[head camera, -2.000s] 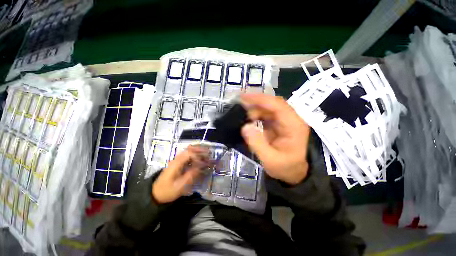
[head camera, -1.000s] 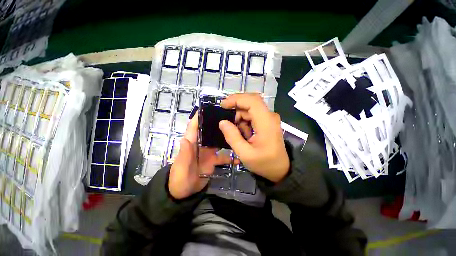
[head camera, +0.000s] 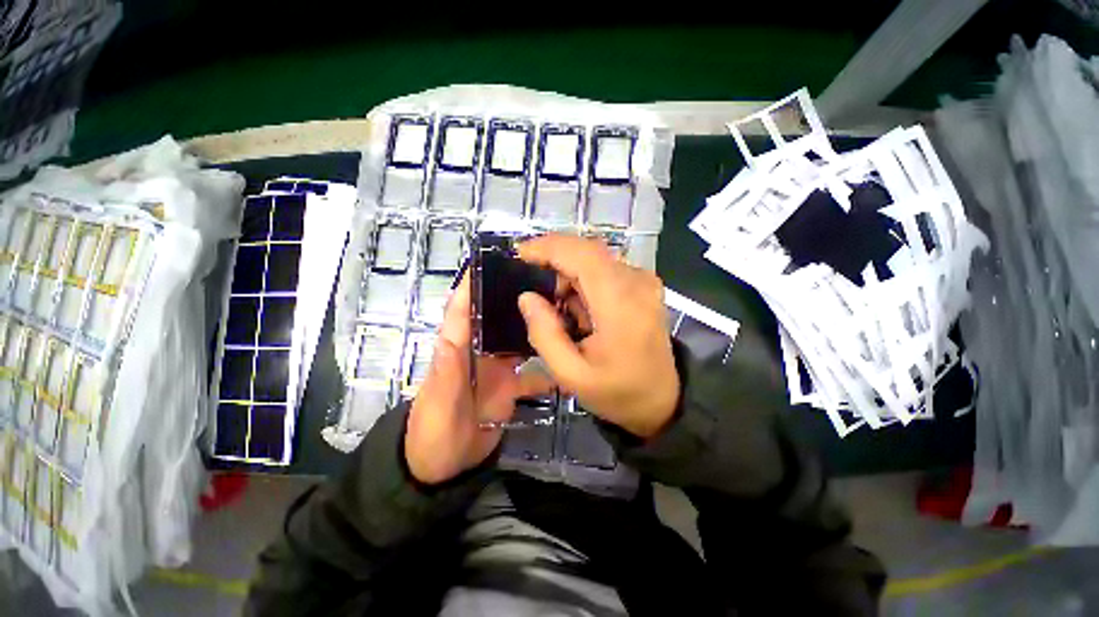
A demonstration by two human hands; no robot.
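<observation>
My left hand (head camera: 444, 410) holds a thin dark-rimmed frame (head camera: 497, 407) upright over the blister tray. A black adhesive pad (head camera: 505, 307) lies over the upper part of the frame. My right hand (head camera: 615, 331) has its fingertips and thumb on the pad's right side. The blister tray (head camera: 405, 191) lies below, with rows of dark-rimmed frames in its pockets; my hands hide its middle. A white-bordered die-cut sheet (head camera: 711, 316) sticks out from under my right forearm.
A stack of pad sheets (head camera: 262, 316) lies left of the tray. The left tray stack (head camera: 72, 301) has yellow-marked frames. The waste pile (head camera: 832, 325) lies at right, with loose black pieces (head camera: 840, 233) on top. Translucent wrap (head camera: 1036, 289) hangs far right. A green conveyor (head camera: 482, 60) runs behind.
Since two seconds ago my left hand has taken hold of a frame and my right hand has brought a black pad onto it. In the last second both hands have shifted only slightly.
</observation>
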